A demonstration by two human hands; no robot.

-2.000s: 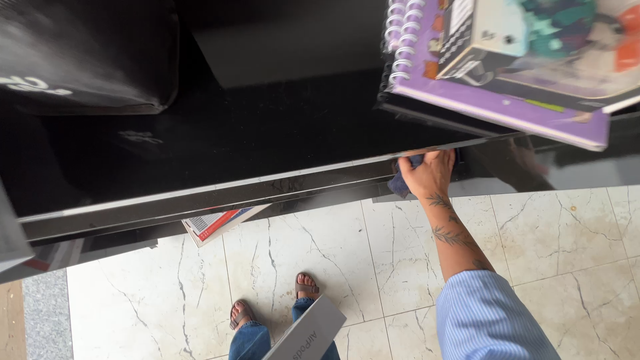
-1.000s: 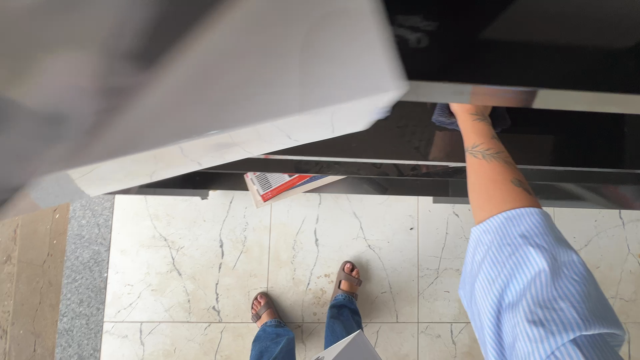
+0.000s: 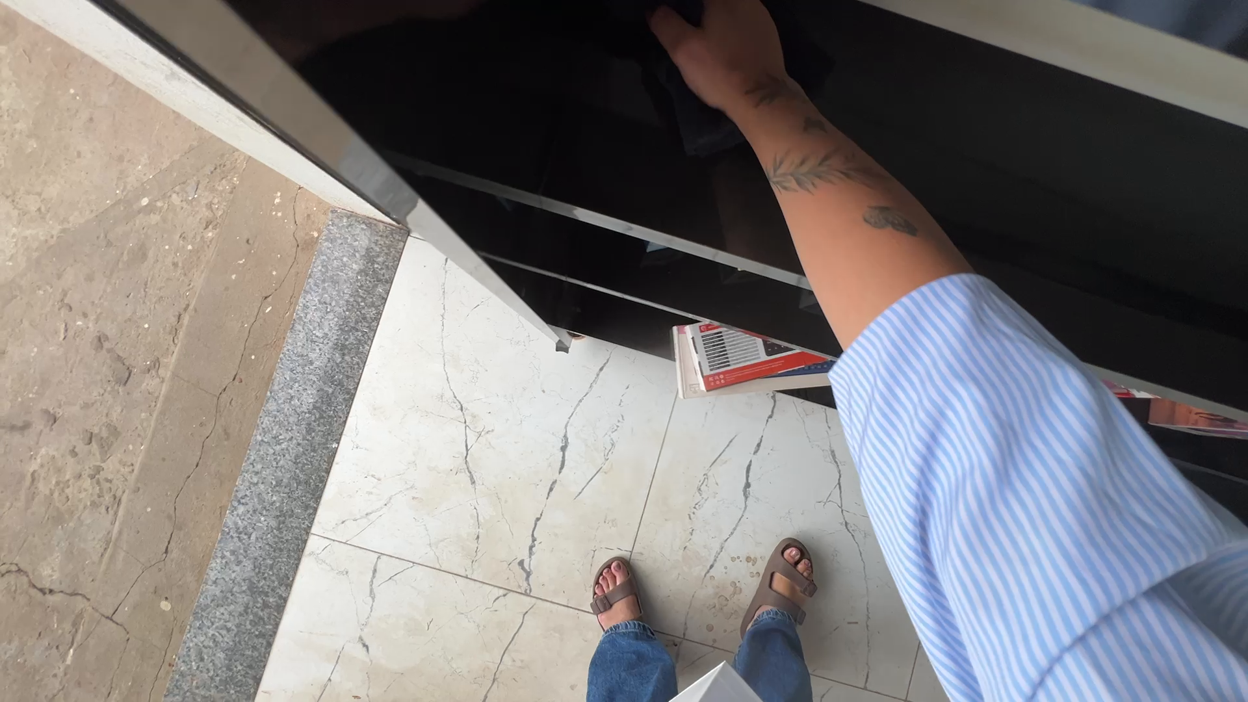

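Note:
My right hand [image 3: 726,49] reaches out at the top of the view and holds a dark cloth [image 3: 704,112] against the glossy black front panel [image 3: 575,117] of a shelf unit. The cloth is bunched under the palm, and part of it blends into the dark surface. A blue striped sleeve covers the upper part of this arm. My left hand is out of sight. A white box corner [image 3: 720,685] shows at the bottom edge; what holds it is hidden.
Books or boxes [image 3: 746,359] jut out from a low shelf. The unit's pale metal edge [image 3: 390,190] slants down at the left. Both feet in sandals stand on marbled floor tiles [image 3: 487,458], beside a grey granite strip [image 3: 292,439] and rough concrete [image 3: 117,292].
My right hand and the cloth have moved from near the unit's top edge onto its black front. The view has turned, and the purple spiral notebook seen earlier is out of view.

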